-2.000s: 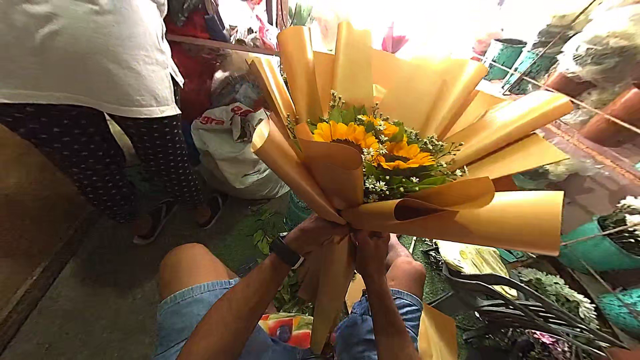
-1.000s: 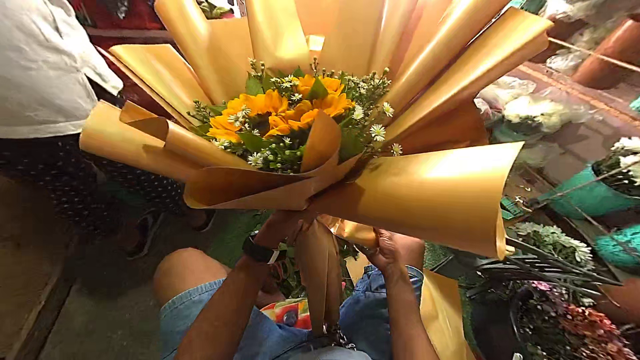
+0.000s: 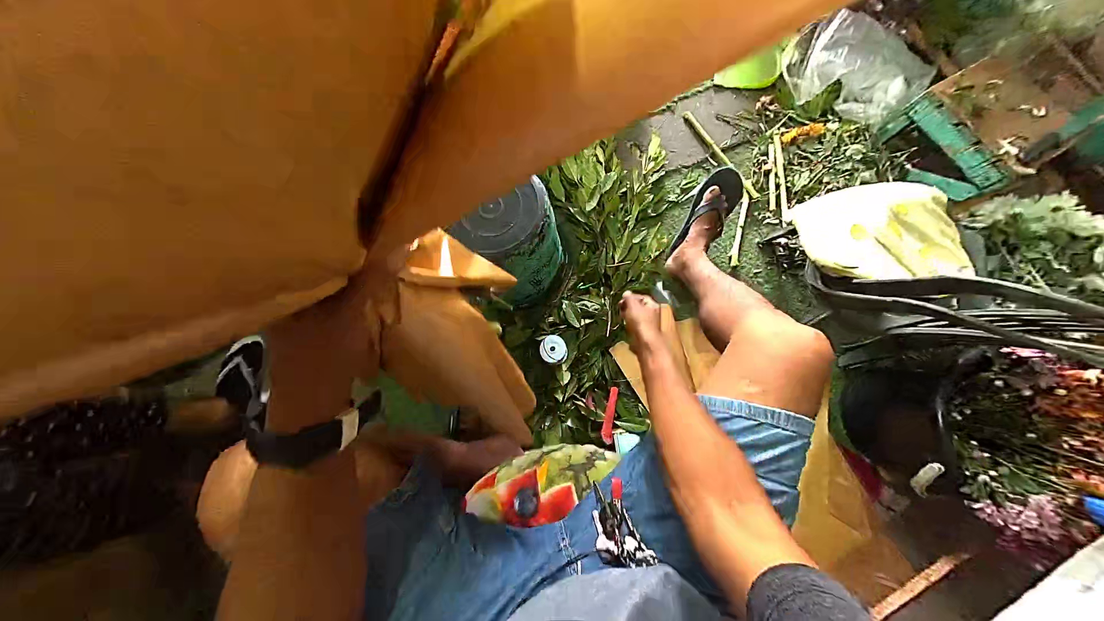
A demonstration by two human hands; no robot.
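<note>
My left hand point(image 3: 336, 319), with a dark watch band at the wrist, grips the gathered neck of a bouquet wrapped in gold-brown paper point(image 3: 198, 164). The wrap fills the upper left, hiding the flowers; its paper tail point(image 3: 457, 354) hangs below the fist. My right hand point(image 3: 640, 312) is lowered beside my right knee, over folded brown paper point(image 3: 681, 345); its fingers are curled, and whether it holds something is unclear. Scissors or pruners point(image 3: 617, 530) lie on my denim shorts near a patterned cloth point(image 3: 543, 487).
A lidded dark bucket point(image 3: 513, 237) stands beside leafy branches point(image 3: 604, 233). A white spool point(image 3: 553, 349) lies among leaves. Cut stems point(image 3: 779, 177) litter the floor. A yellow-white wrapped bundle point(image 3: 884, 228), a dark container point(image 3: 897, 423) and pink flowers point(image 3: 1026, 517) are at right.
The bouquet has tilted and moved to the upper left, so its sunflowers no longer show. My right hand has left the wrap and gone down beside my right knee. The view has shifted downward.
</note>
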